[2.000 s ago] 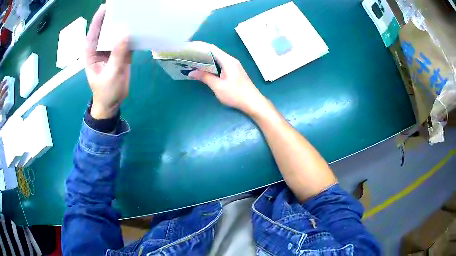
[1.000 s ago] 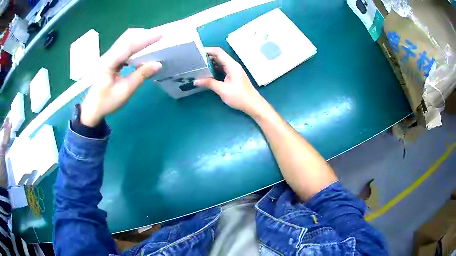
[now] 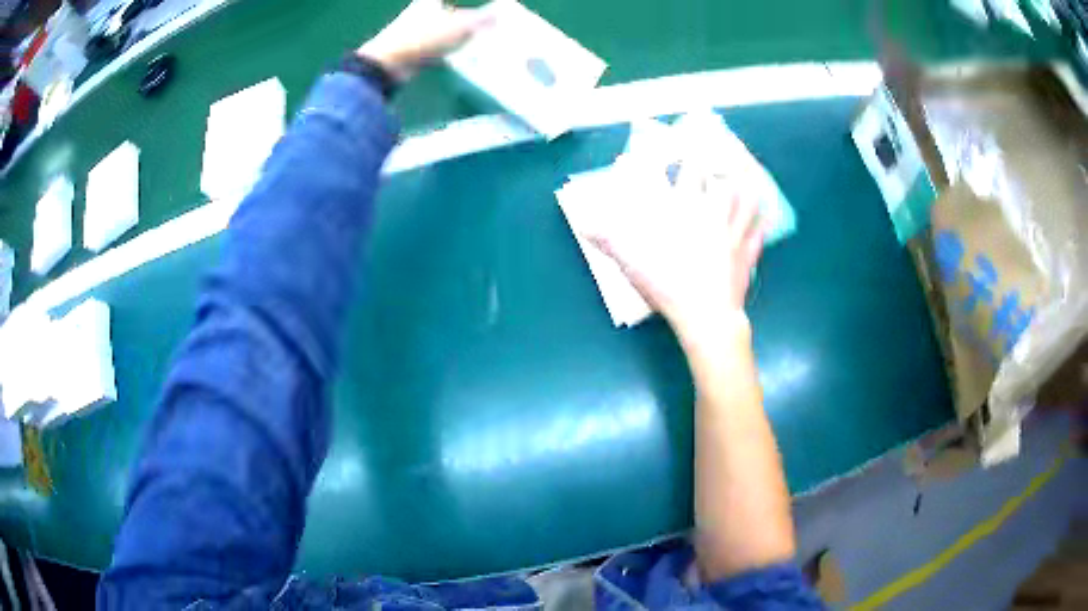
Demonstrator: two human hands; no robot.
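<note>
My left hand (image 3: 427, 32) is at the top of the view, its fingers on the left corner of a sleeved box (image 3: 531, 66) with a dark picture, at the white strip. My right hand (image 3: 698, 257) lies over the stack of flat sleeves (image 3: 609, 227), on a white sleeve (image 3: 746, 161) with a teal edge. The right hand is blurred, and whether its fingers grip that sleeve is unclear.
White inner boxes (image 3: 243, 137) stand on the far belt, with more stacked (image 3: 81, 364) at the left. Yellow loops (image 3: 38, 460) lie near them. A brown carton (image 3: 984, 287) is at the right, with another sleeved box (image 3: 892, 155) beside it. The white strip (image 3: 764, 84) crosses the green bench.
The inner box and sleeve are together as a sleeved box, which my left hand has moved up and away to the strip. My right hand has left it and moved right onto the sleeve stack.
</note>
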